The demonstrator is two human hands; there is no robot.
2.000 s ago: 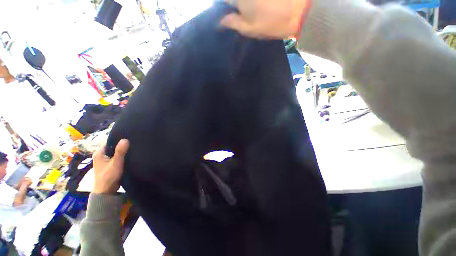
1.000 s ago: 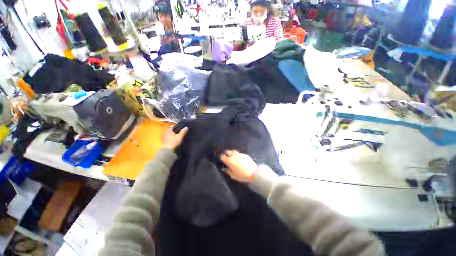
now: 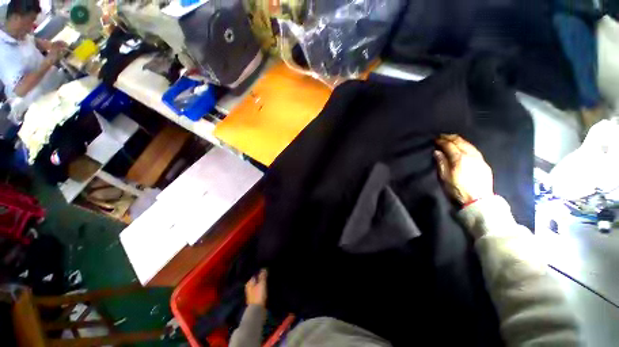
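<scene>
A large black garment (image 3: 326, 169) lies over the table's front edge and hangs down toward the wearer. A smoother grey lining piece (image 3: 381, 215) shows as a triangle on its middle. My right hand (image 3: 467, 171) lies on the garment's upper right part with bent fingers; whether it pinches cloth is not clear. My left hand (image 3: 256, 289) is low, small in view, at the garment's hanging left edge, with its fingers closed on the dark cloth over the red crate.
The red crate (image 3: 186, 298) stands below the garment with dark cloth inside. An orange board (image 3: 271, 108), blue tray (image 3: 189, 99) and clear plastic bag (image 3: 339, 41) are at upper left. White sewing-machine parts (image 3: 590, 169) are at right. A person (image 3: 27, 54) sits at far upper left.
The view has turned down and left. The garment, earlier held up, then on the table, now lies spread and hanging. My left hand has moved down to its lower edge; my right hand is on top.
</scene>
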